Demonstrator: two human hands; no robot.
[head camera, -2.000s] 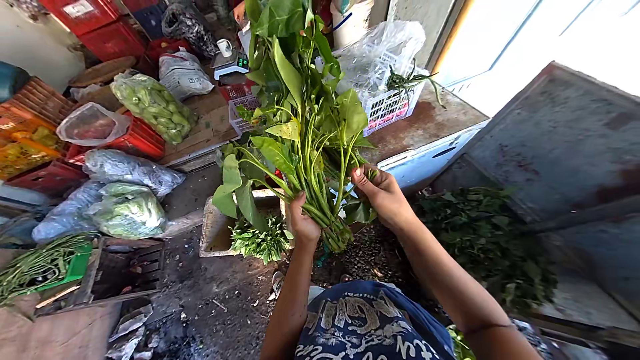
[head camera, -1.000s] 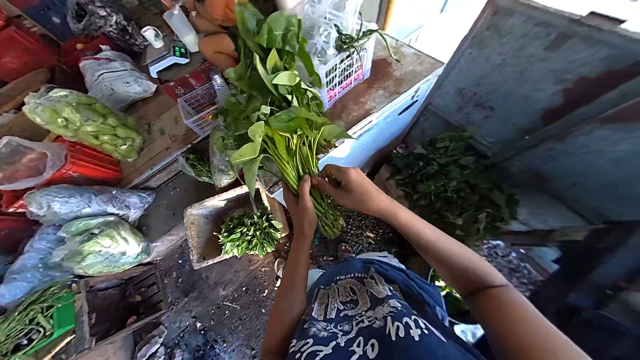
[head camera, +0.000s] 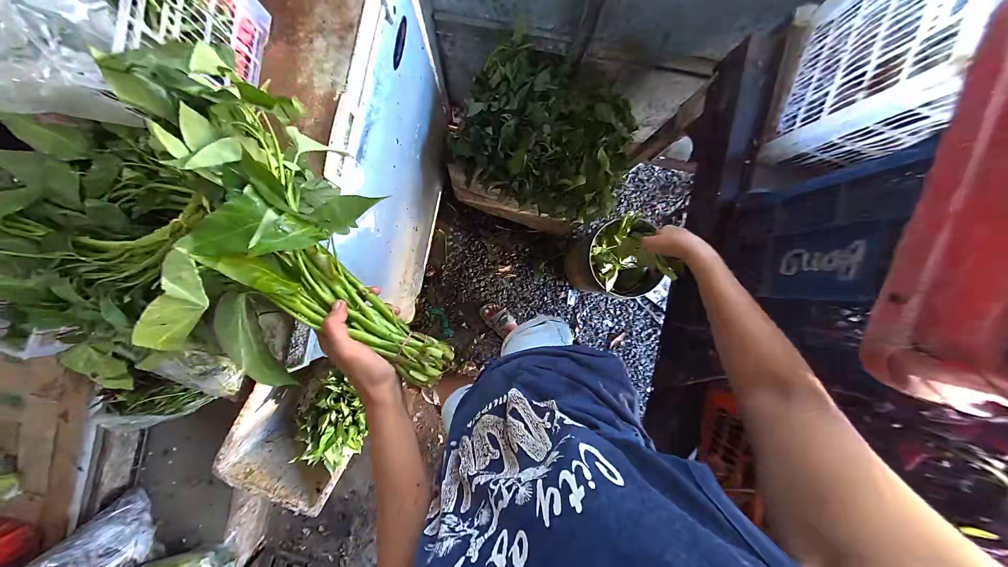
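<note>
My left hand (head camera: 354, 350) is closed around the stems of a bundle of leafy greens (head camera: 366, 315), whose cut ends point down to the right and whose broad leaves spread to the upper left. A thin tie circles the stems near the cut ends. My right hand (head camera: 676, 242) is at the rim of a round metal container (head camera: 581, 268), touching loose green leaves (head camera: 618, 252) in it. Its fingertips are hidden, so whether they grip the leaves cannot be told.
A foam box (head camera: 260, 453) with small-leaved bunches (head camera: 335, 421) is below my left hand. Dark greens (head camera: 543, 130) are heaped beyond the container. A whitish-blue cabinet (head camera: 402, 157) stands at centre left. Dark crates (head camera: 827, 236), a white basket (head camera: 874, 79) and a red crate (head camera: 945, 276) line the right.
My right hand has left the bundle's stems and moved right to the metal container. My left hand still holds the bundle, now tilted to the left. The view has swung right.
</note>
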